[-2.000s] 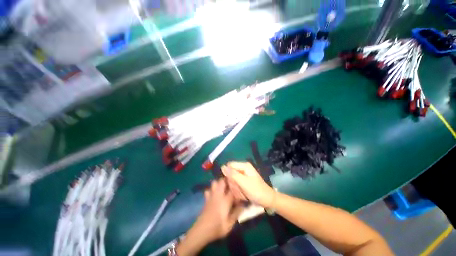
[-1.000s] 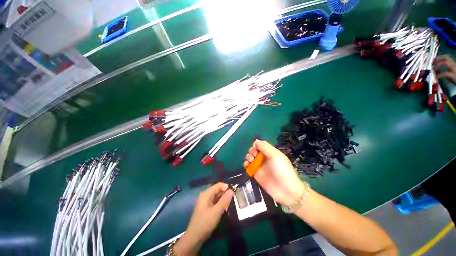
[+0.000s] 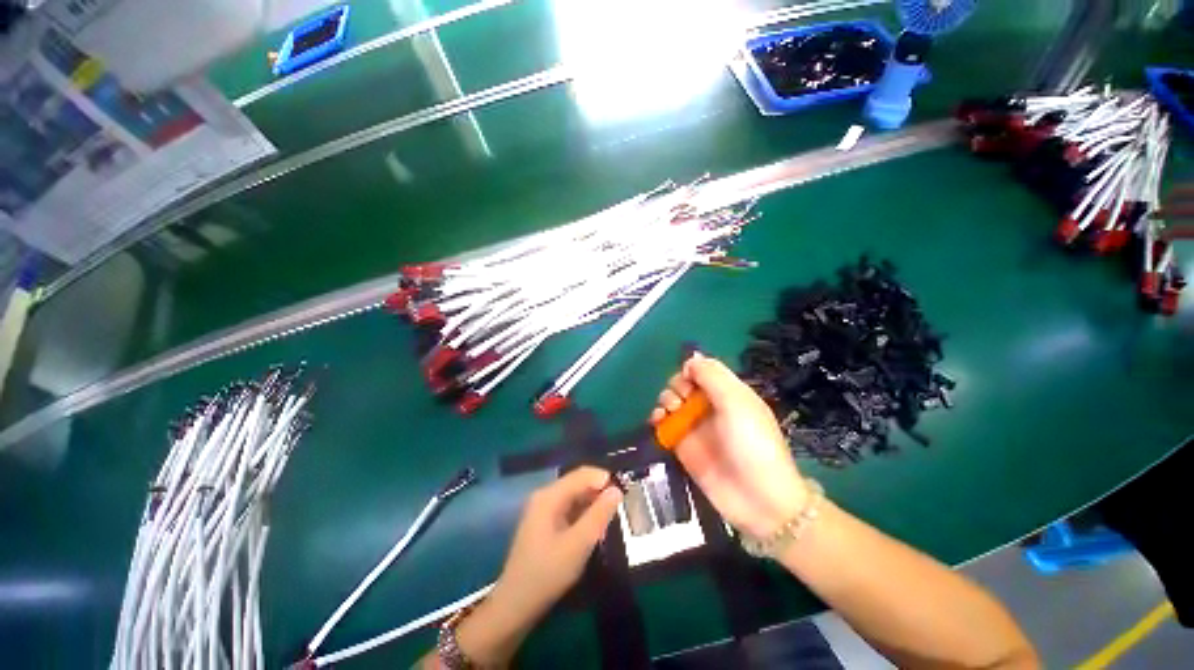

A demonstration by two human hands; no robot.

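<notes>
My right hand is closed around a short orange handle, just above and right of the fixture. My left hand pinches the dark wire end of a white-sleeved cable at the fixture's upper left corner; the cable runs back under my left wrist. The fixture is a small white and silver plate, held among black tape strips on the green bench. The tiny part between my left fingertips is too small to make out.
A black connector heap lies right of my right hand. The centre harness pile is behind, the left harness pile at left, with a single cable beside it. A blue parts tray and fan stand beyond.
Since two seconds ago my hands have moved apart, and the orange handle and fixture have come into sight. In the last second they barely moved. The neighbour's hand at far right is mostly out of view.
</notes>
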